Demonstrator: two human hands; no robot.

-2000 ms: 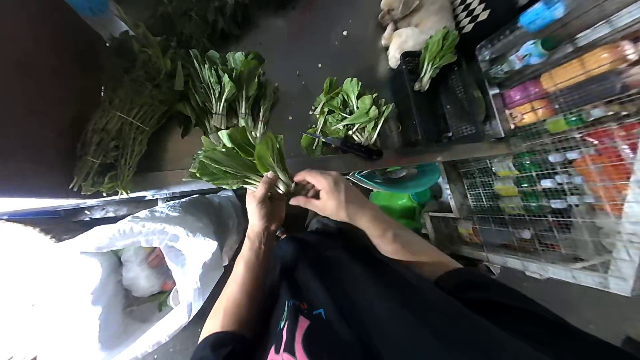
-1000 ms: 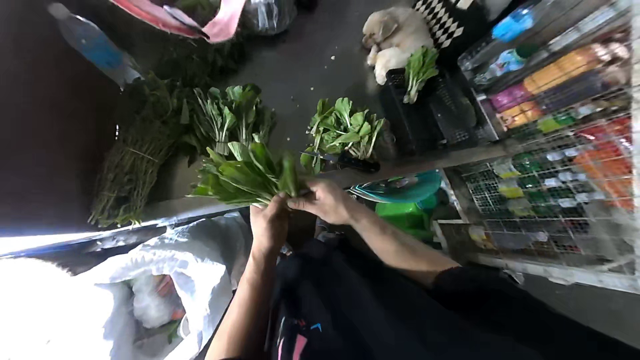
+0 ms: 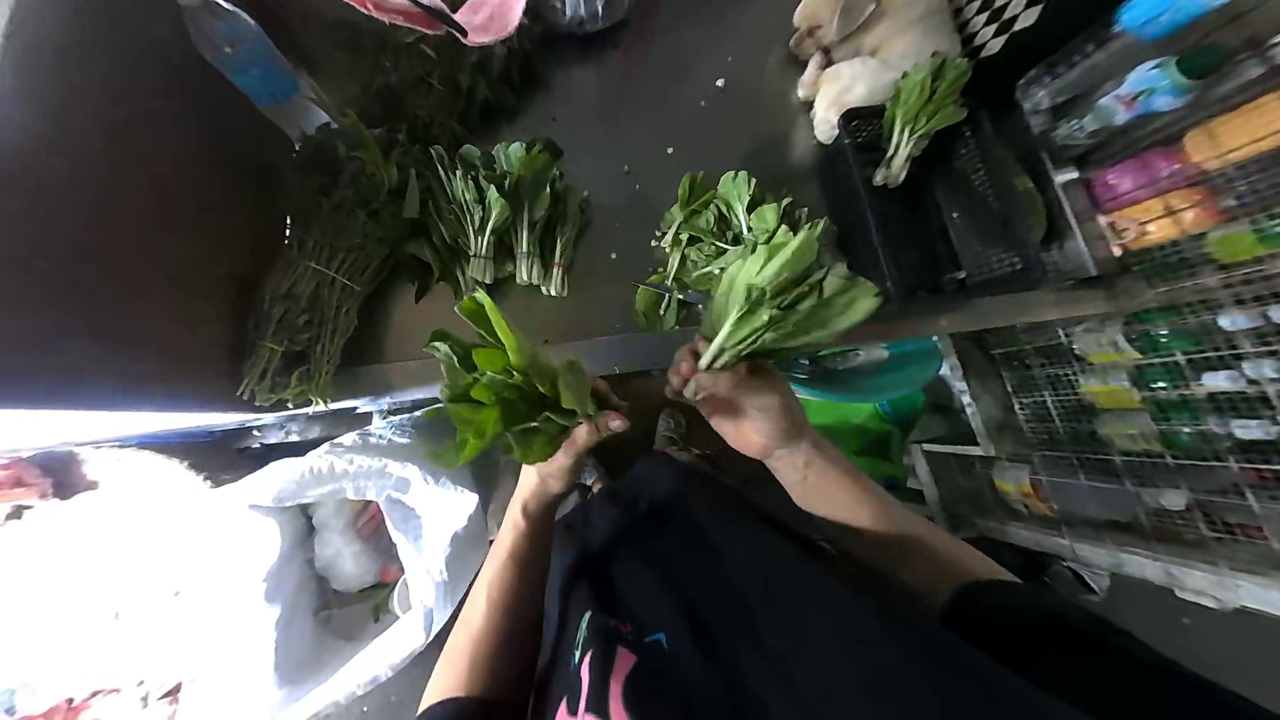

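My left hand [image 3: 572, 450] grips a bunch of leafy greens [image 3: 490, 390] over the near edge of the table. In my right hand [image 3: 745, 400], to the right and apart from it, a second bunch of leafy greens [image 3: 780, 295] is held by its stems, leaves pointing up and right. Behind that bunch lies a loose pile of greens [image 3: 735, 215], partly covered, with a knife blade [image 3: 668, 292] at its left; the knife's handle is hidden. Tied bundles of greens [image 3: 520, 215] stand side by side farther left, beside a large bundle of thin-stemmed herbs [image 3: 310, 310].
A black plastic crate [image 3: 930, 230] with a small bunch of greens [image 3: 922, 115] sits at the right, near a pale furry animal [image 3: 870, 60]. Beyond are wire racks [image 3: 1180, 400] with bottles. A plastic bottle [image 3: 250, 65] lies back left; an open white sack [image 3: 430, 520] is below the table edge.
My hands, together at one bunch of greens before, have moved apart, and each now holds greens. The view has shifted a little, bringing the bottle and a pink item into sight since the oldest frame.
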